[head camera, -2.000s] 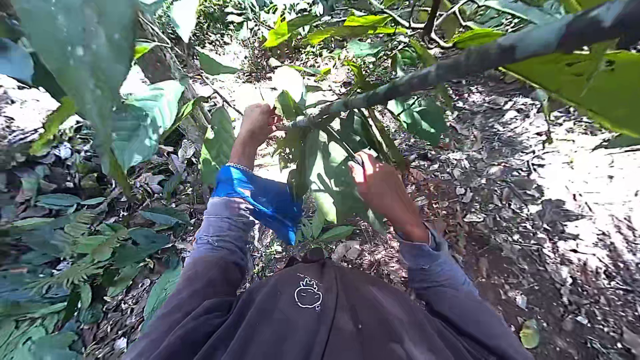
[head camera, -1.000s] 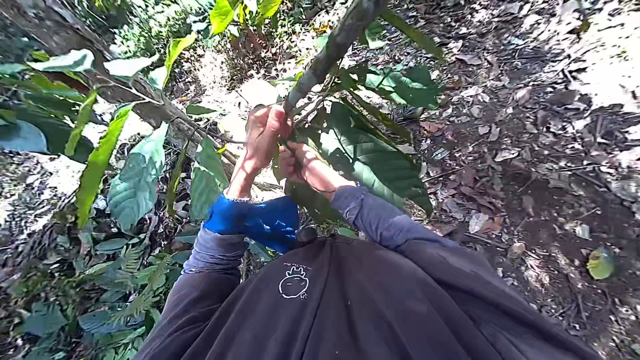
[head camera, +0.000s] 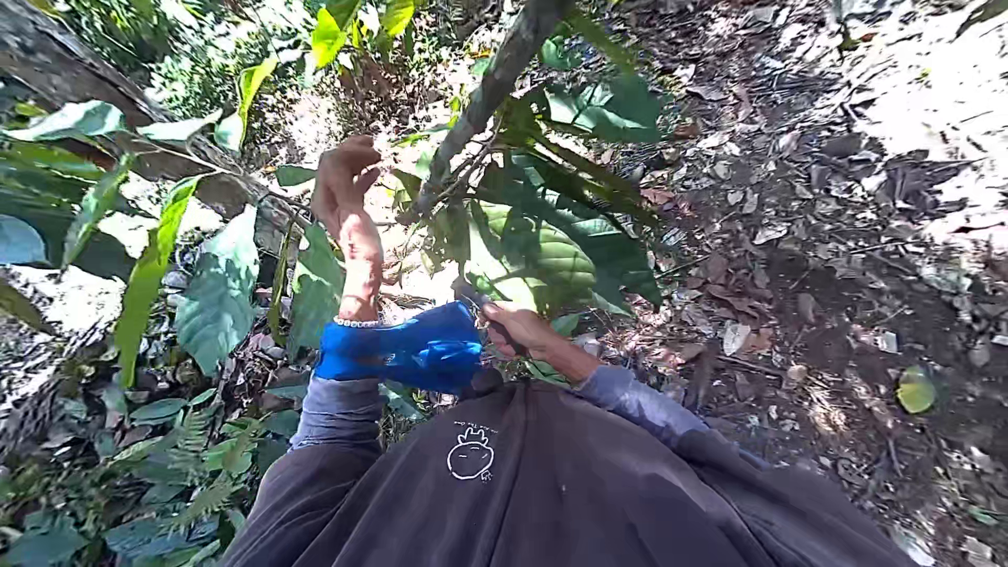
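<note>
My left hand (head camera: 343, 179) is raised to the left of a leafy branch (head camera: 492, 87), its fingers loosely curled and apart, with nothing visible in them. A beaded bracelet (head camera: 357, 322) circles that wrist, and a blue plastic bag (head camera: 402, 346) hangs around the forearm just below it. Lower down, near my chest, my right hand (head camera: 516, 329) grips a slim dark tool (head camera: 470, 293), whose exact kind I cannot tell. Broad green leaves (head camera: 543, 252) hang from the branch just above my right hand. Thin stems gather at the branch's lower end.
A thick trunk (head camera: 67, 67) slants across the upper left, with large leaves (head camera: 220, 291) hanging in front of it. Ferns and low plants (head camera: 189, 472) grow at lower left. Dry leaf litter (head camera: 732, 315) covers the ground on the right.
My hands were together at the branch's end one second ago; now they are apart. The right has dropped toward my chest, and the left has moved left of the branch.
</note>
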